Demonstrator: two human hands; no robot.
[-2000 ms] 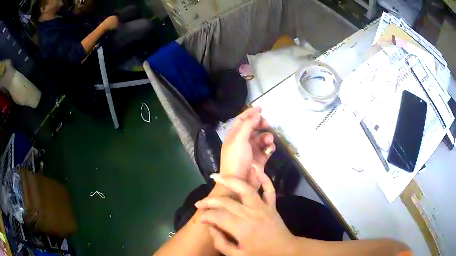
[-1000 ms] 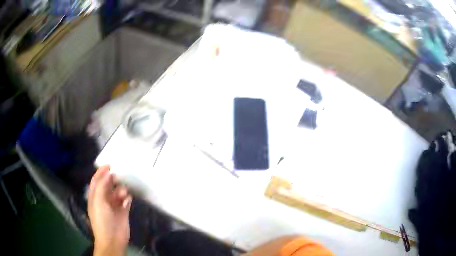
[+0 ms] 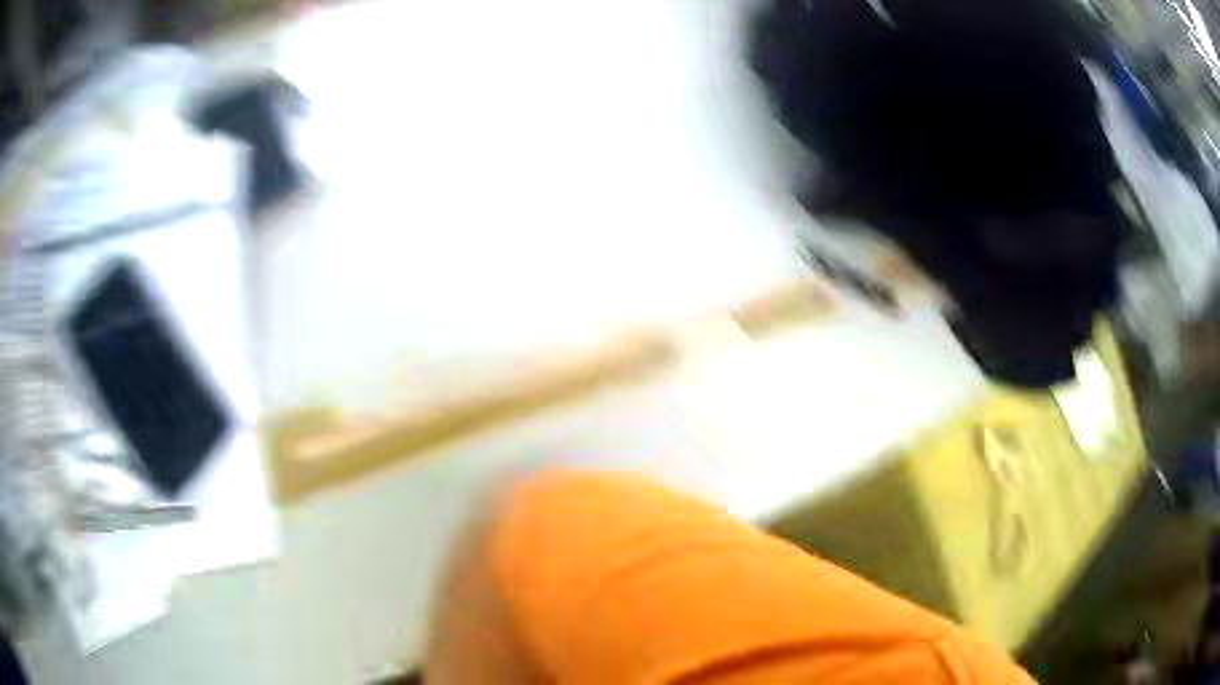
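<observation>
The view is blurred. An orange sleeve point(image 3: 696, 575) reaches in from the bottom right, with a bit of bare arm point(image 3: 468, 602) at its left end, cut off by the bottom edge. Neither my left hand nor my right hand shows. Just beyond the sleeve, brown tape strips point(image 3: 482, 415) run across the white worktable point(image 3: 401, 549). A black smartphone point(image 3: 147, 377) lies on white paper sheets point(image 3: 221, 515) at the left. The roll of clear tape is not in view.
A black cloth heap point(image 3: 963, 147) lies at the upper right of the table, with a small dark thin object point(image 3: 856, 274) beside it. Dark pieces point(image 3: 261, 127) lie at the upper left. A yellow-brown box point(image 3: 1030, 495) stands at the table's right edge.
The view has swung right. The hand seen earlier and the tape roll have left the picture, the phone now shows far left, and the orange sleeve shows larger. The black cloth has come into fuller view.
</observation>
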